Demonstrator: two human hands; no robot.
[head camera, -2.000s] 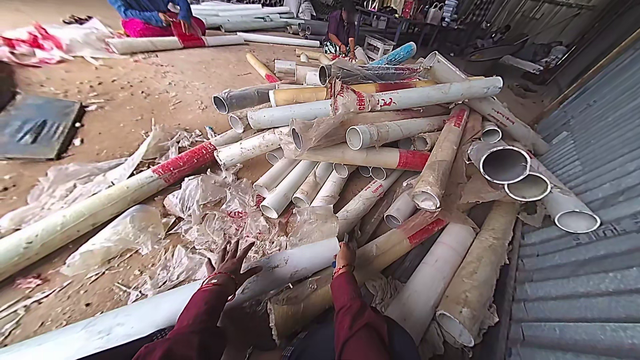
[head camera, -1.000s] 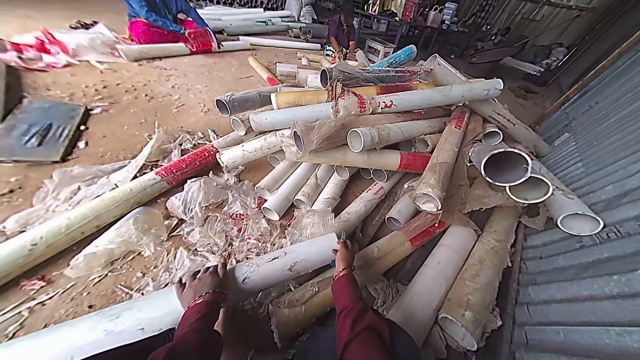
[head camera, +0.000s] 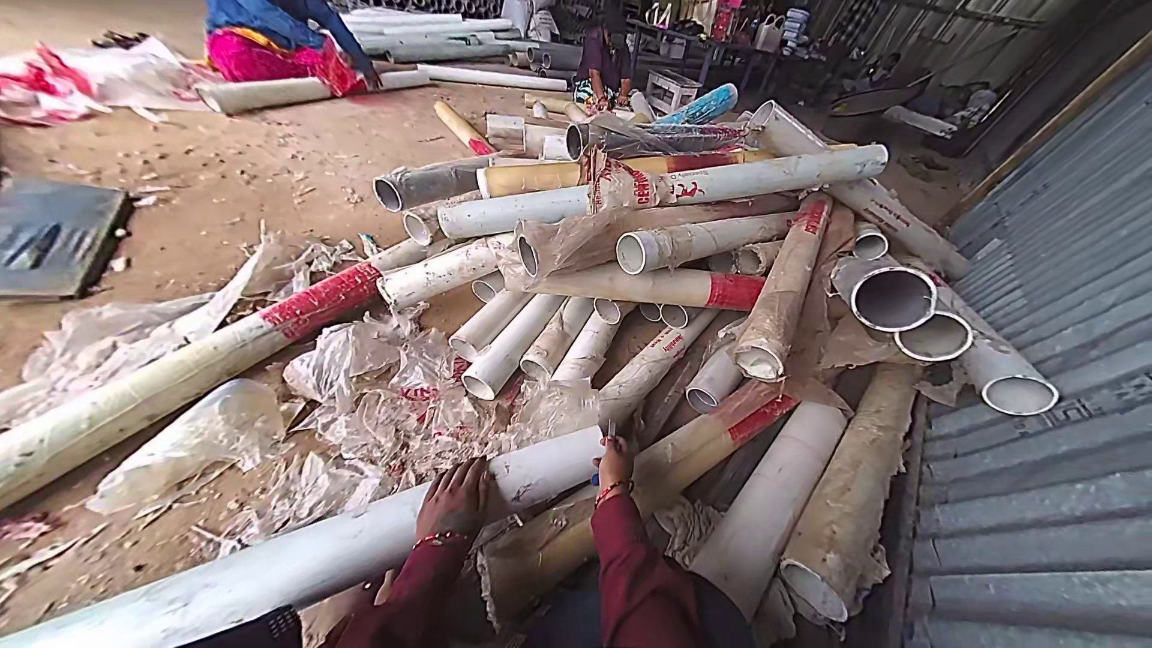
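Note:
A long white plastic pipe (head camera: 297, 553) lies across in front of me, its far end close to my right hand. My left hand (head camera: 456, 499) rests on top of this pipe, the fingers bent over it. In my right hand (head camera: 615, 463), closed at the pipe's far end, is a small tool (head camera: 611, 430) with a short metal blade, perhaps a knife; a bit of blue shows beside the fist. Torn clear plastic film (head camera: 396, 405) lies just beyond the pipe. A yellowish pipe with a red band (head camera: 670, 459) runs under and beyond my right hand.
A heap of plastic pipes (head camera: 661, 288), some film-wrapped, spreads ahead. A corrugated metal wall (head camera: 1044, 450) stands on the right. One person (head camera: 270, 45) in blue and pink handles a pipe at the far left; another person (head camera: 605, 58) is behind the heap. A flat dark panel (head camera: 58, 238) lies left.
My left hand has moved right along the white pipe since one second ago, closer to my right hand. The person in blue and pink has shifted a little.

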